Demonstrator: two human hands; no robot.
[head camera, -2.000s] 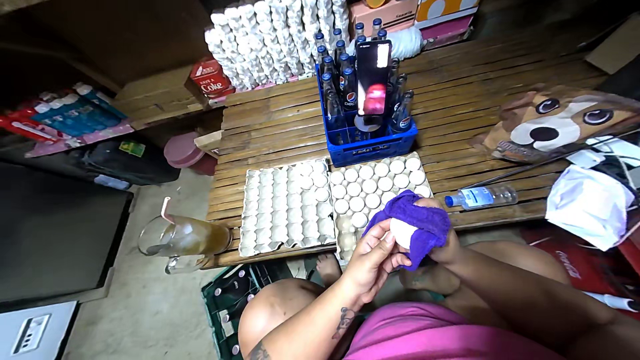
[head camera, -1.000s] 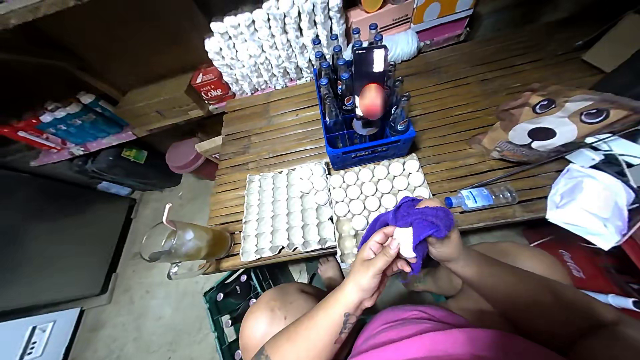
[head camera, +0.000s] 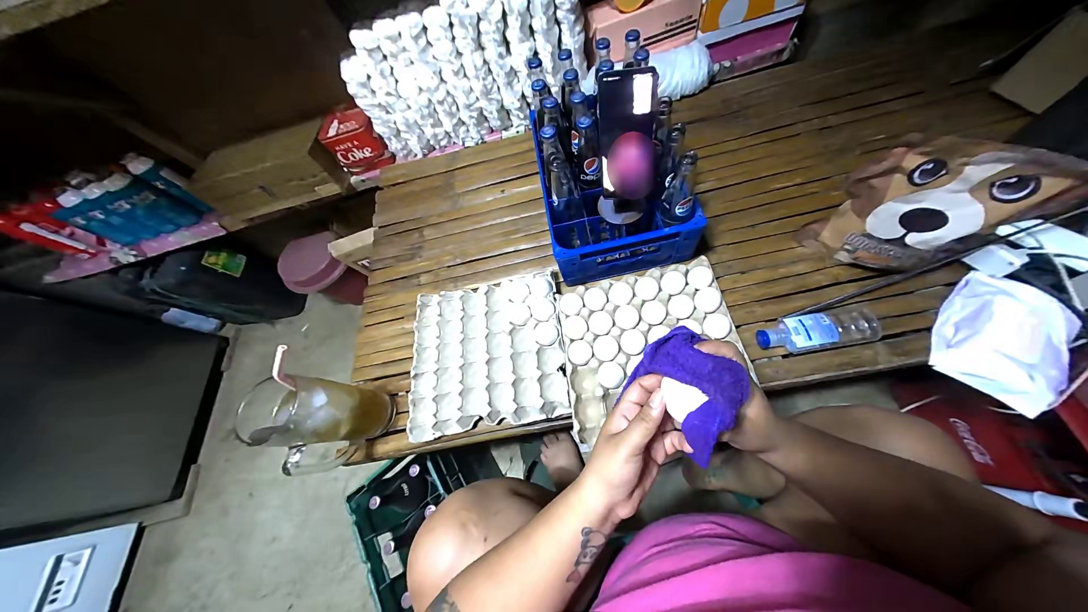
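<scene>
A white egg (head camera: 682, 397) is partly wrapped in a purple cloth (head camera: 707, 382) above the near edge of the table. My left hand (head camera: 633, 433) grips the egg's uncovered side with thumb and fingers. Around the cloth on the other side closes my right hand (head camera: 748, 404), its fingers partly hidden by the fabric. Just beyond my hands lies a pulp egg tray (head camera: 586, 395) with many white eggs and some vacant hollows at its near left. Beside it on the left, a second egg tray (head camera: 484, 361) holds several eggs at its far right corner.
Behind the trays stands a blue crate (head camera: 629, 255) of glass bottles with a phone (head camera: 627, 127) propped on it. A plastic bottle (head camera: 820, 330) lies right of the trays. A glass pitcher (head camera: 340, 412) with brown liquid stands at the left table edge. Stacked egg trays (head camera: 459, 76) rise behind.
The purple cloth and my fingers have shifted slightly around the egg, which stays between my hands. The trays and the crate have not moved.
</scene>
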